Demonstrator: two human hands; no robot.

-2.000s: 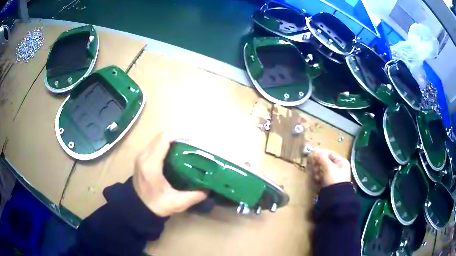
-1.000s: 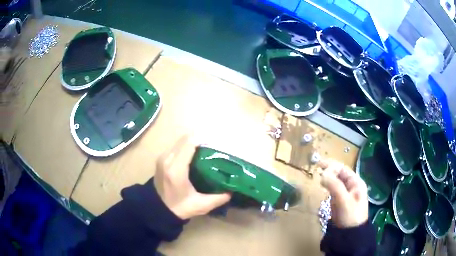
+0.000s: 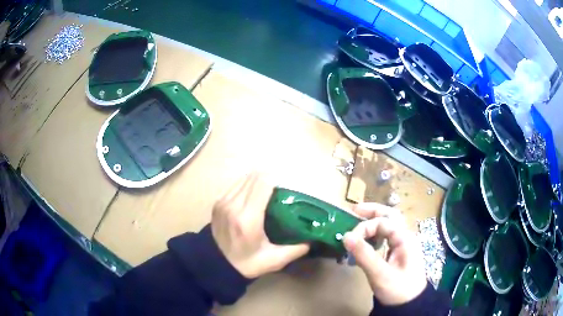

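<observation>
My left hand (image 3: 250,231) grips a glossy green housing (image 3: 302,216) by its left end and holds it on edge above the bench. Its outer side faces me, with small silvery studs showing. My right hand (image 3: 386,253) has thumb and fingers closed at the housing's right end, by a stud. Any small part between the fingertips is hidden. Behind my right hand, a brown worn pad (image 3: 370,170) carries a few round silvery fittings (image 3: 386,175).
Two green housings (image 3: 154,136) lie open side up at left, near a pile of small silvery fasteners (image 3: 64,44). Another pile (image 3: 431,250) is right of my right hand. Overlapping housings (image 3: 463,207) heap at right. Blue crates (image 3: 426,24) stand behind the green surface (image 3: 247,43).
My right hand has moved left from beside the brown pad to the housing's right end. My left hand still holds the housing. The view has shifted, and the pile beside my right hand shows more.
</observation>
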